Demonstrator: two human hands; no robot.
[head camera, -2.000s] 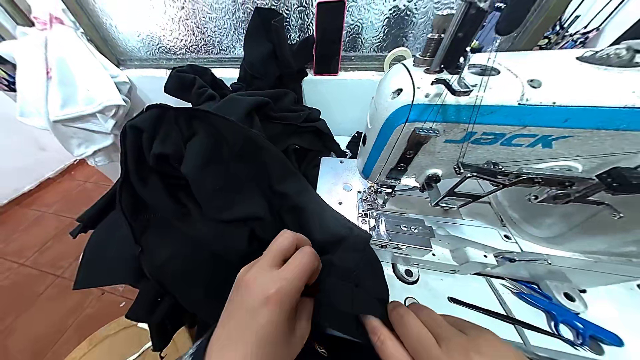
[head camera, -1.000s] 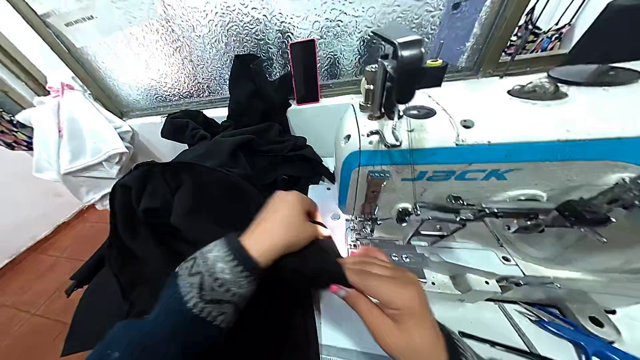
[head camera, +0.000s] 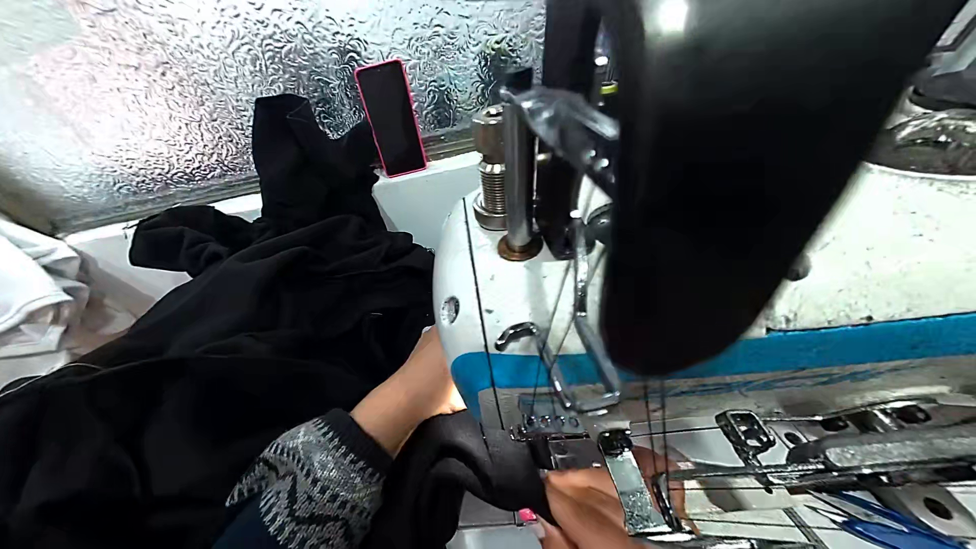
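Black fabric (head camera: 488, 457) lies at the needle area of a white and blue Jack sewing machine (head camera: 869, 343). My left hand (head camera: 412, 389), in a patterned grey and navy sleeve, reaches behind the machine head's left end; its fingers are hidden, so its hold cannot be told. At the lower centre, my right hand (head camera: 587, 507) pinches the near edge of the black fabric beside the presser area, partly covered by machine parts. The rest of the black garment (head camera: 282, 305) spreads in folds to the left of the machine.
A phone with a pink edge (head camera: 391, 118) leans on the window ledge. White cloth (head camera: 30, 290) hangs at the far left. Blue-handled scissors or snips (head camera: 884, 526) lie at lower right. A large black machine part (head camera: 709, 175) blocks much of the upper right view.
My left hand has gone from lying on the fabric to behind the machine head. The fabric edge is now at the needle area. The view has moved much closer to the machine.
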